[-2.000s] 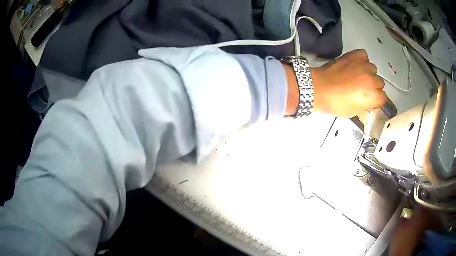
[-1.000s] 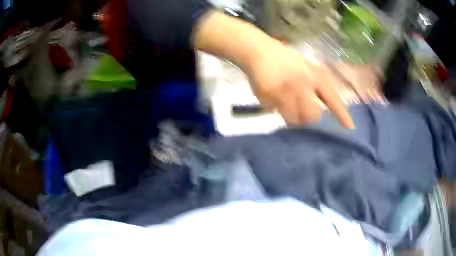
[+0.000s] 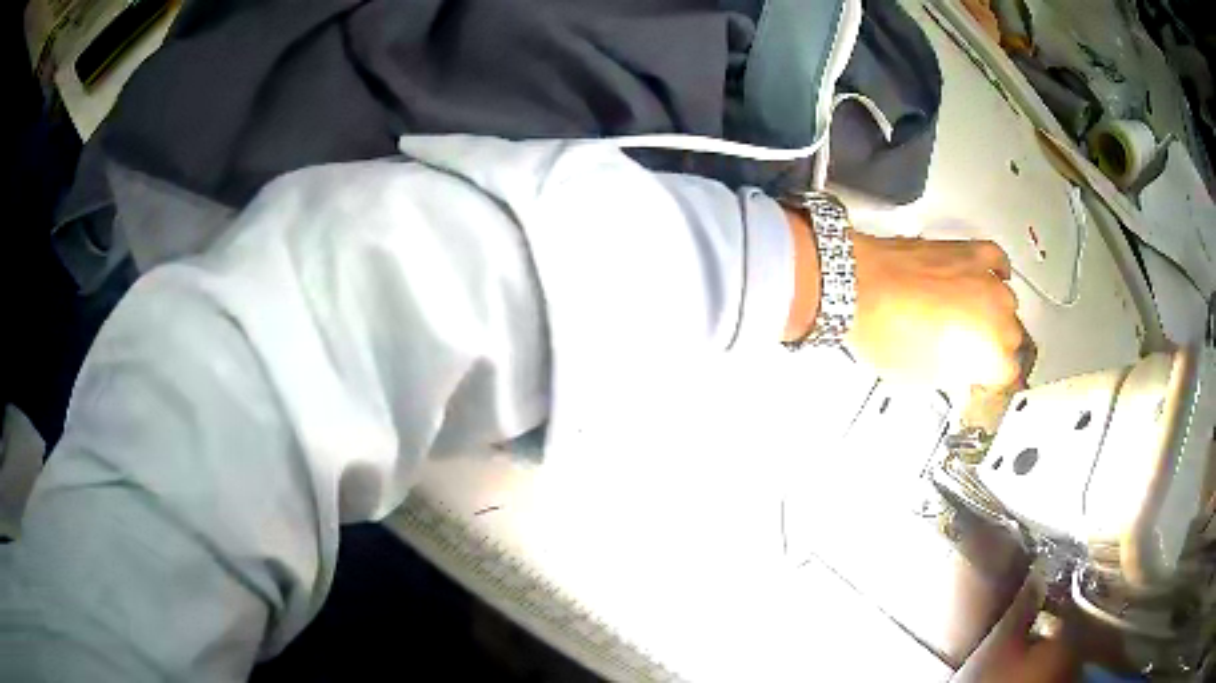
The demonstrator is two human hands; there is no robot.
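Note:
My left hand [image 3: 940,314], with a metal watch at the wrist, is beside the cream sewing machine head [image 3: 1067,460]. Its fingers are curled and point down behind the metal foot [image 3: 980,480]; whether they hold anything is hidden. My right hand [image 3: 1020,654] is blurred and partly cut off at the lower right, just below the foot; its grip cannot be seen. A dark grey garment piece [image 3: 534,67] lies behind my left arm, with a light blue-grey band [image 3: 790,67] edged by white tape [image 3: 720,144].
The white table [image 3: 627,534] is glaring under the lamp and has a ruler-marked front edge. A pale roll [image 3: 1123,150] stands at the far right. A thin thread lies behind my left hand. A dark narrow object [image 3: 120,43] is at the upper left.
A second ago the blurred view showed a bare hand over grey cloth; now it is back on the machine. Compared with two seconds ago, both hands sit slightly differently and my right hand shows nearer the foot.

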